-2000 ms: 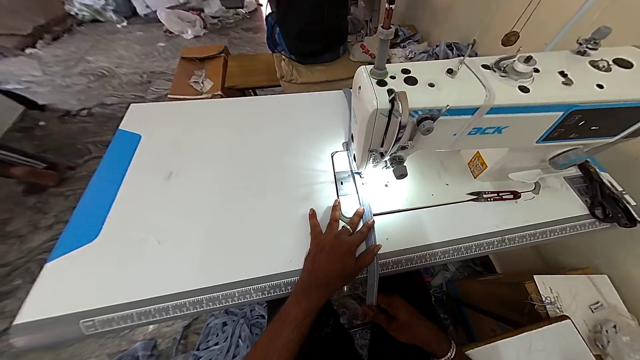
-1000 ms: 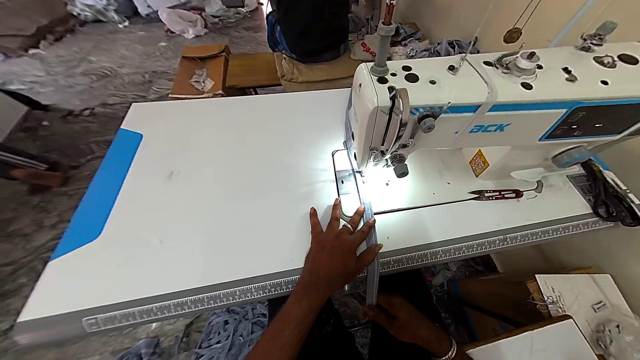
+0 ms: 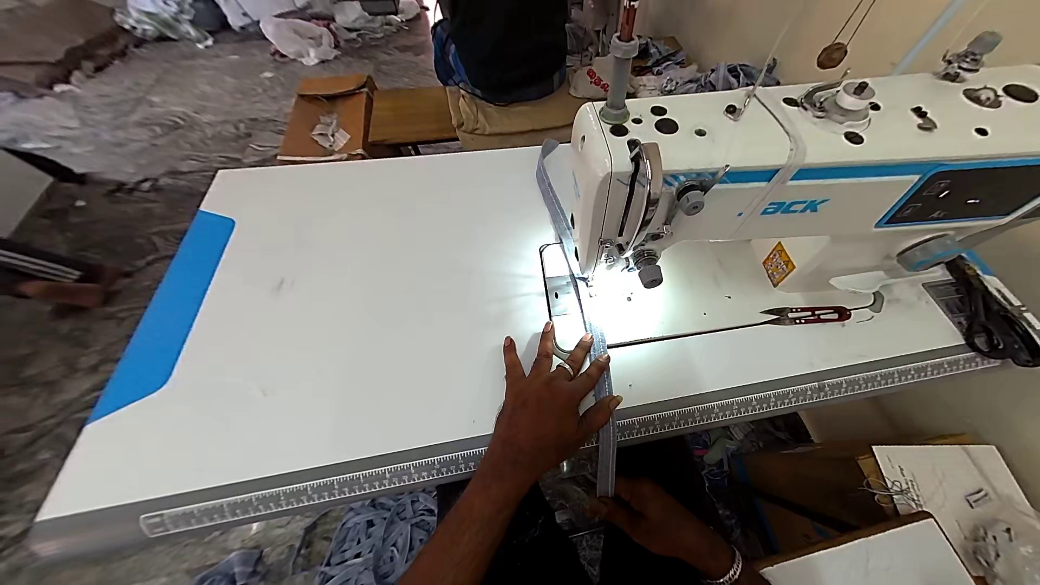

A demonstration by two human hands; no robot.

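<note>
A narrow grey-blue fabric strip [image 3: 605,431] runs from behind the head of a white Jack sewing machine [image 3: 691,195], past its lit needle area, and over the table's front edge. My left hand [image 3: 552,406] lies palm down on the table with fingers spread, its fingertips touching the strip just in front of the needle plate. Below the table edge, my right hand [image 3: 658,516] is at the strip's lower end; its fingers are in shadow, so the grip is not clear. Red-handled thread snips [image 3: 812,315] lie on the machine bed, right of the needle.
A measuring tape [image 3: 325,494] runs along the front edge of the white table [image 3: 366,309]. Grey-blue strips [image 3: 382,536] are heaped below it. A black cable bundle [image 3: 987,317] lies at the right end. Cardboard boxes [image 3: 812,487] stand lower right. Beyond the table sits a person [image 3: 508,49].
</note>
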